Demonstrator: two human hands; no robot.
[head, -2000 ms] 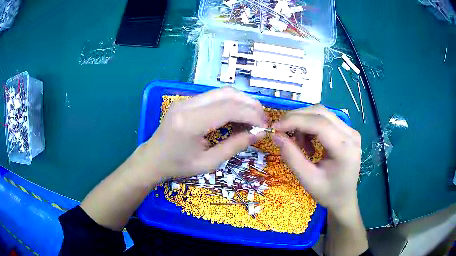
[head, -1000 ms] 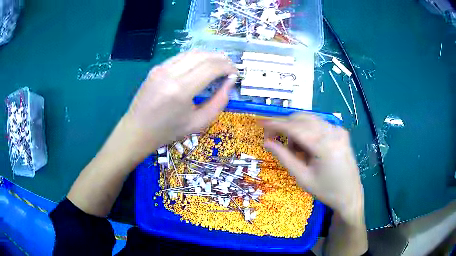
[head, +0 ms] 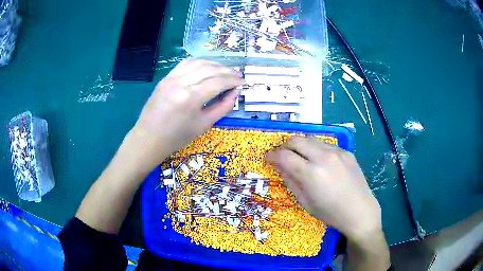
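The blue tray (head: 347, 138) holds a layer of small yellow-orange pieces (head: 286, 233) with a loose pile of white-ended leads (head: 227, 198) on top. My left hand (head: 185, 103) is beyond the tray's far rim, fingertips close together at the left end of the metal and white fixture (head: 273, 90). It covers part of the fixture, and I cannot tell whether a lead is between the fingertips. My right hand (head: 323, 182) is over the right half of the tray, fingertips down at the yellow-orange pieces. Whether it pinches one is too small to tell.
A clear box of white-ended leads (head: 254, 29) stands beyond the fixture. A small clear box (head: 32, 156) is at far left, a black flat rectangle (head: 139, 39) at upper left. Loose thin rods (head: 356, 98) and a black cable (head: 389, 132) lie at right, with clear plastic scraps (head: 413, 125).
My hands were together over the tray around a white-ended part. They have parted: my left hand moved up to the fixture, my right hand lowered to the yellow-orange pieces. The view has shifted slightly.
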